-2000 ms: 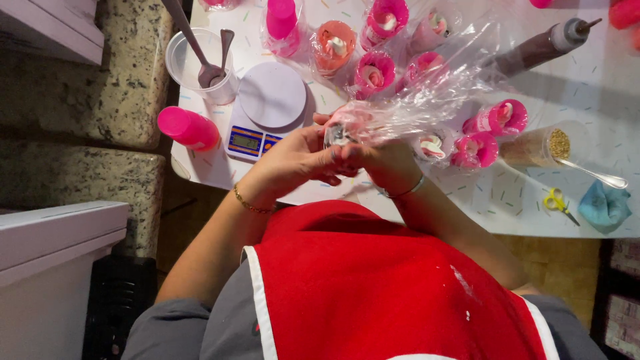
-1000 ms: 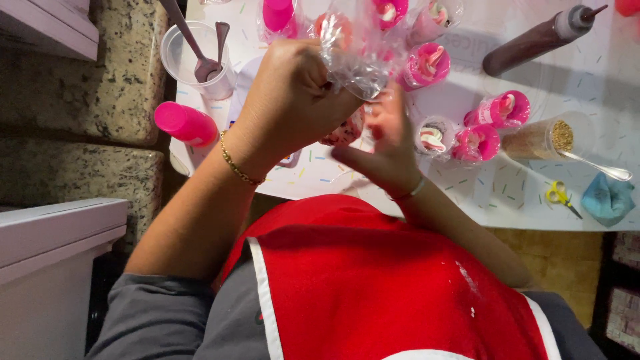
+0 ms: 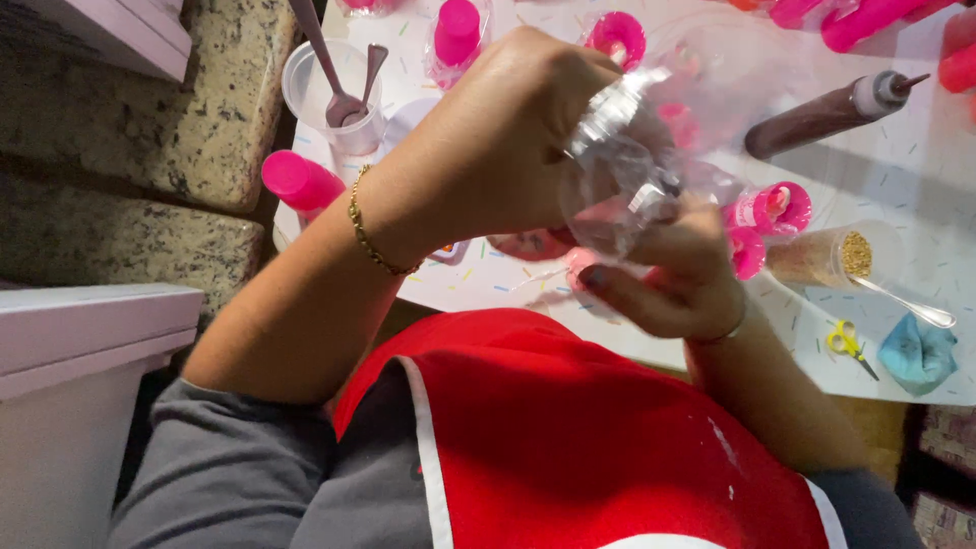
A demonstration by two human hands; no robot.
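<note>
My left hand (image 3: 526,137), with a gold chain bracelet at its wrist, is raised over the table and grips a clear plastic bag (image 3: 621,179). The crinkled plastic catches the light between both hands. Lower and to the right, my right hand (image 3: 675,274) is blurred, its thumb apart from the other fingers at the plastic; whether it grips the film I cannot tell. Under my hands a pinkish thing (image 3: 530,244) shows in part, mostly hidden by my left hand. Pink cups (image 3: 793,207) with white and pink filling stand just beyond my right hand.
A clear tub (image 3: 305,91) with spoons and a pink cup (image 3: 301,183) stand at left. A squeeze bottle of brown sauce (image 3: 816,118) lies at upper right. Toward the right edge are a cup of golden granules (image 3: 812,255), yellow scissors (image 3: 845,339) and a blue cloth-like bundle (image 3: 919,354).
My left hand has risen from the near side of the table to above the cups, turning over with the plastic. My right hand has come away from its earlier place against my left hand.
</note>
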